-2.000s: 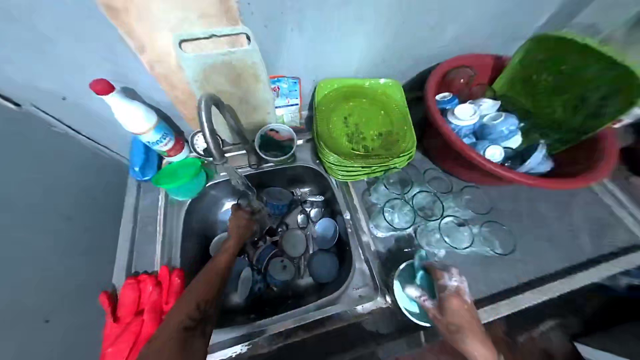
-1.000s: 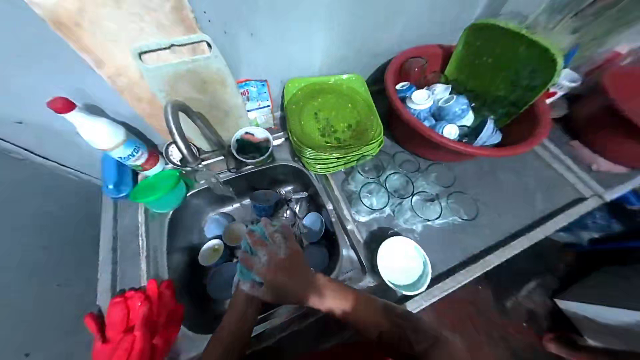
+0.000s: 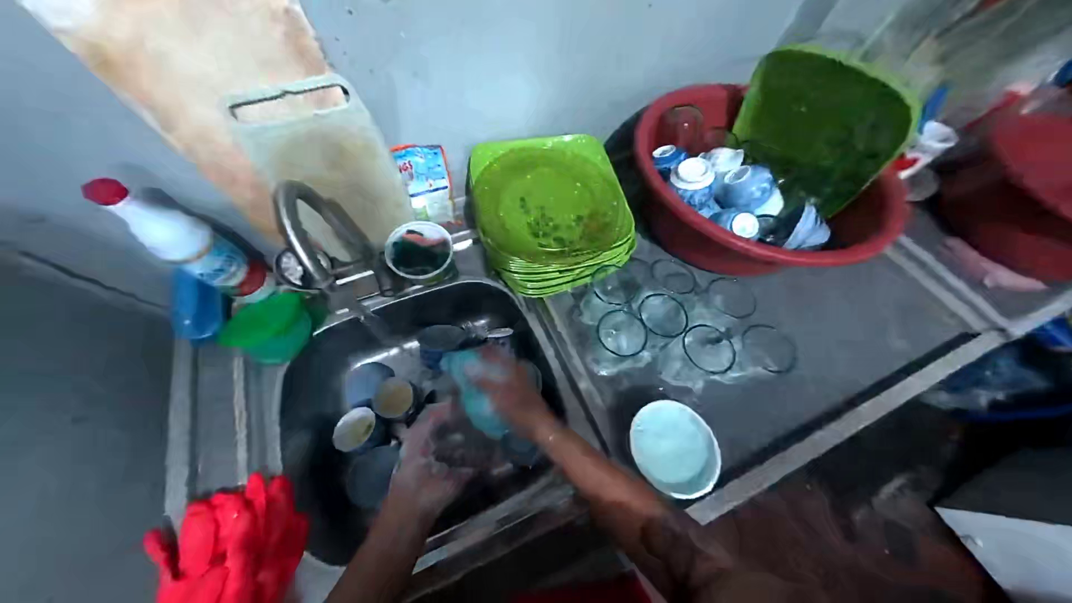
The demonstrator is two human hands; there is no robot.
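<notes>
Over the sink (image 3: 314,469), my right hand (image 3: 507,389) grips a light-blue soapy scrubbing cloth (image 3: 473,389). Low beside it is my left hand (image 3: 431,456), around something dark or clear that is too blurred to name. Cups, among them a cup with a brownish inside (image 3: 394,398) and a white-rimmed cup (image 3: 355,429), lie in the basin left of my hands, with a spoon (image 3: 500,332) behind. The curved metal faucet (image 3: 306,222) stands at the back of the sink. A white bowl of pale-blue liquid (image 3: 674,448) sits on the counter to the right.
Several soapy drinking glasses (image 3: 663,315) stand beside stacked green square plates (image 3: 548,209). A red basin (image 3: 754,260) holds cups and a green plate. Red rubber gloves (image 3: 230,536) lie at the left front. Behind them are a green bowl (image 3: 268,327) and a white bottle (image 3: 172,230).
My right hand has moved from the white bowl at the counter edge into the sink, beside my left hand. My left hand has left its earlier place near the faucet's stream.
</notes>
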